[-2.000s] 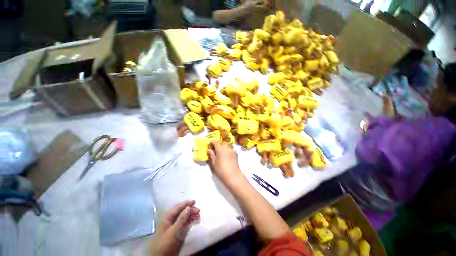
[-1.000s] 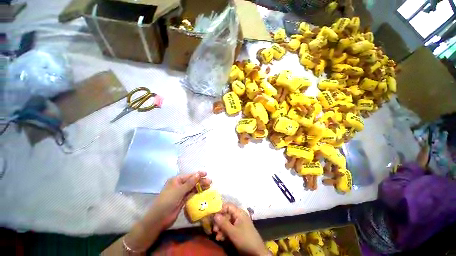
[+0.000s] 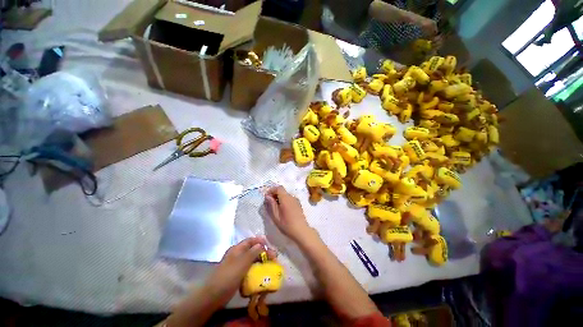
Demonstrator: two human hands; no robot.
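Note:
A yellow plush pendant (image 3: 263,278) with a face and orange-brown legs hangs upright from my left hand (image 3: 238,263), which pinches the loop at its top. My right hand (image 3: 286,212) is up and to the right, fingers curled together beside the thin white cords (image 3: 254,189) at the grey sheet's upper right corner. Whether a cord is between its fingertips cannot be made out. The shiny grey sheet (image 3: 199,219) lies left of my hands. Small dark snips (image 3: 364,258) lie to the right of my right forearm.
A large heap of yellow pendants (image 3: 383,159) spreads at the right. Scissors (image 3: 185,148) lie on a cardboard piece's (image 3: 131,137) right side. Two open cartons (image 3: 182,60) and a clear bag (image 3: 284,102) stand at the back. A person's purple sleeve (image 3: 527,271) is at far right.
My right hand has left the pendant and moved up to the white cords. My left hand still holds the pendant, now lower in view and hanging with its legs down.

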